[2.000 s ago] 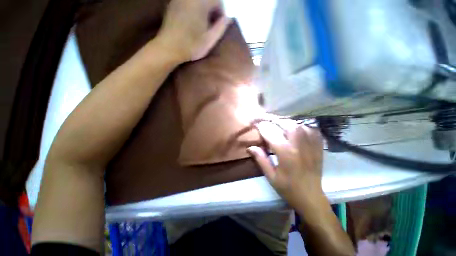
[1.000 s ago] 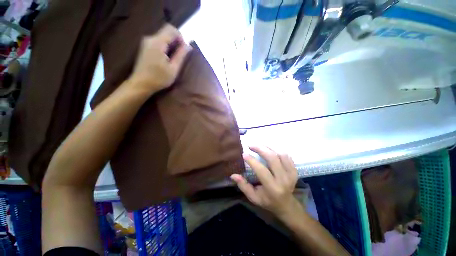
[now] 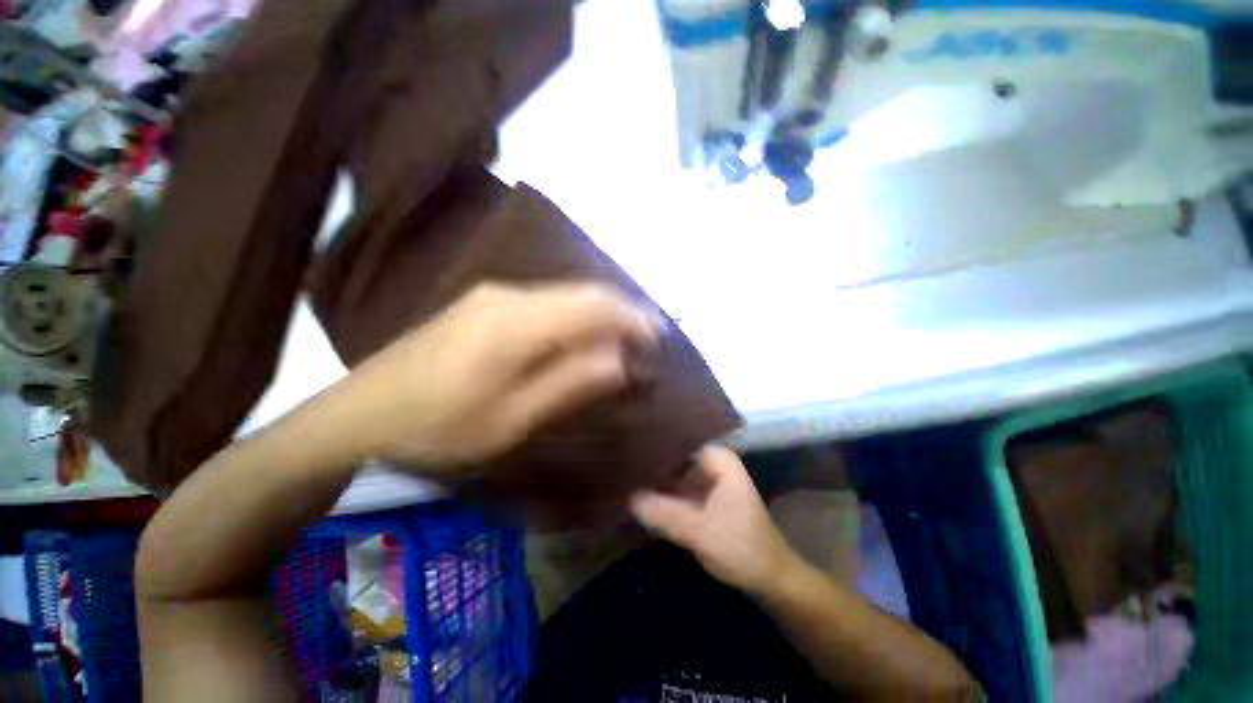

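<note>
The dark-brown garment panel (image 3: 563, 254) lies at the front edge of the white sewing table, its near end hanging over the edge. My left hand (image 3: 529, 364) is blurred, with curled fingers, over the middle of the panel; whether it grips cloth is unclear. My right hand (image 3: 721, 515) holds the panel's near right corner between thumb and fingers. The lighter brown piece cannot be made out. The presser foot and needle area (image 3: 749, 158) lies beyond the panel under a bright glare, apart from the cloth.
A thick stack of brown panels (image 3: 227, 261) hangs at the left. The white machine head (image 3: 948, 117) stands at the back right. A blue basket (image 3: 467, 597) is below the table edge, and a green basket (image 3: 1017, 577) with brown and pink cloth is at the lower right. Scraps lie at far left.
The panel has come away from the needle towards me. My left hand has moved right and nearer over it. My right hand has closed on its corner. The lighter piece has gone from view.
</note>
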